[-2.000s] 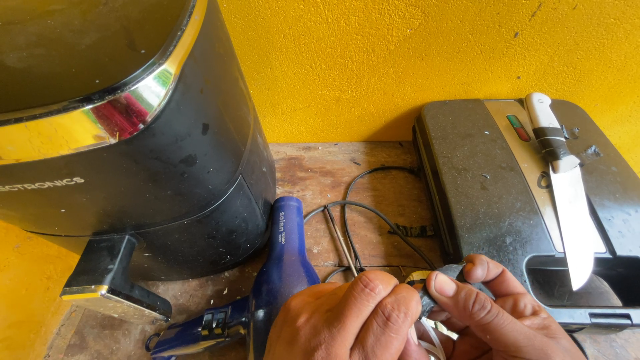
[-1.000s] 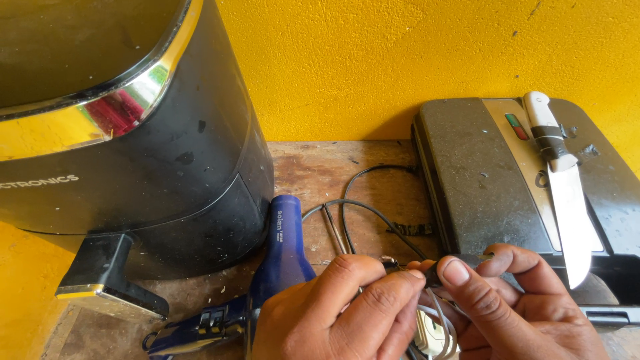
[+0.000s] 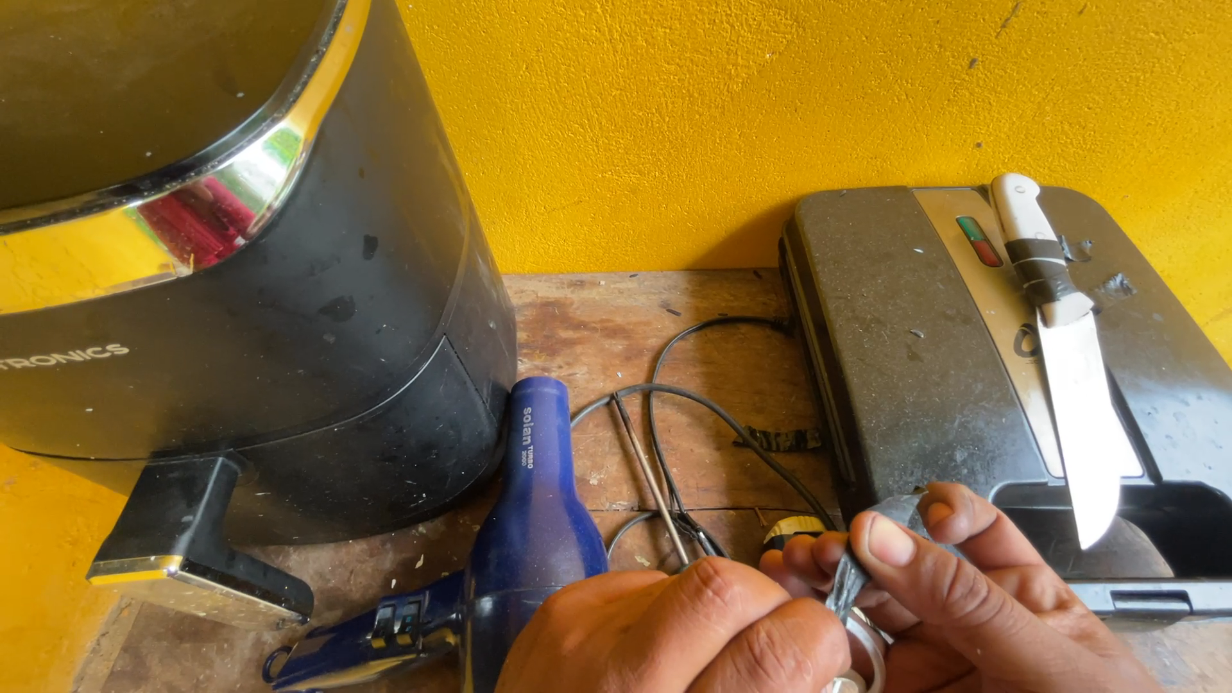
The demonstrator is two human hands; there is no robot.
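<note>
Near the bottom edge, my left hand [image 3: 683, 630] is closed, its fingertips hidden, against a strip of thin dark grey tape or plastic [image 3: 847, 582]. My right hand [image 3: 972, 587] pinches the same strip between thumb and fingers, and part of it bulges above the thumb. Below, partly hidden between the hands, is a pale ring-shaped piece [image 3: 866, 654]. Behind the fingertips shows a yellow and black object [image 3: 797, 529], mostly covered. A blue Solan hair dryer [image 3: 534, 520] lies just left of my left hand.
A black air fryer [image 3: 385, 289] fills the left. At right, a knife with a white, tape-wrapped handle [image 3: 1083, 414] lies on a dark sandwich maker [image 3: 895, 337]. A black cable [image 3: 712, 395] and a thin rod [image 3: 650, 476] cross the wooden tabletop [image 3: 626, 318]. Behind rises a yellow wall [image 3: 722, 125].
The grey strip now shows stretched between my hands, where a second ago my fingers mostly covered it. The yellow and black object shows more clearly behind the fingertips.
</note>
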